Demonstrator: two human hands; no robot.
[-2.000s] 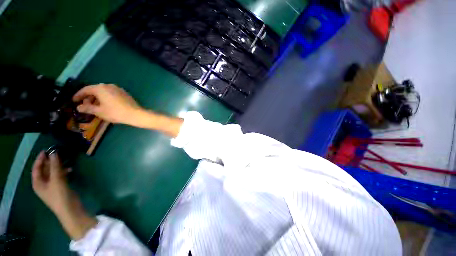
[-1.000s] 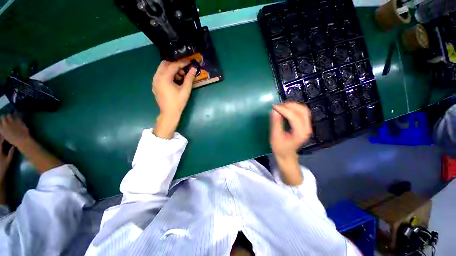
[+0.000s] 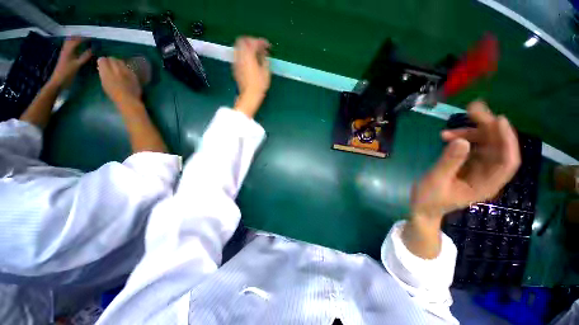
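The orange nest [image 3: 366,131] sits on its black base with a pale front edge, and a small dark round part lies in it. The black press [image 3: 406,81] stands behind it, its red handle [image 3: 473,65] blurred at the upper right. My right hand [image 3: 473,159] is raised in front of the handle, fingers apart, with no part seen in it. My left hand [image 3: 252,63] is blurred at the pale strip, left of the press; its fingers are curled, and whether it holds anything cannot be told.
The black blister tray [image 3: 492,238] lies at the right, partly behind my right hand. A dark angled holder [image 3: 179,54] stands left of my left hand. A neighbouring worker's hands [image 3: 120,79] and sleeves are at the left. A blue bin [image 3: 517,305] is at the lower right.
My left hand has left the nest and moved left to the pale strip. My right hand has risen from beside the tray towards the red handle. The view has shifted left.
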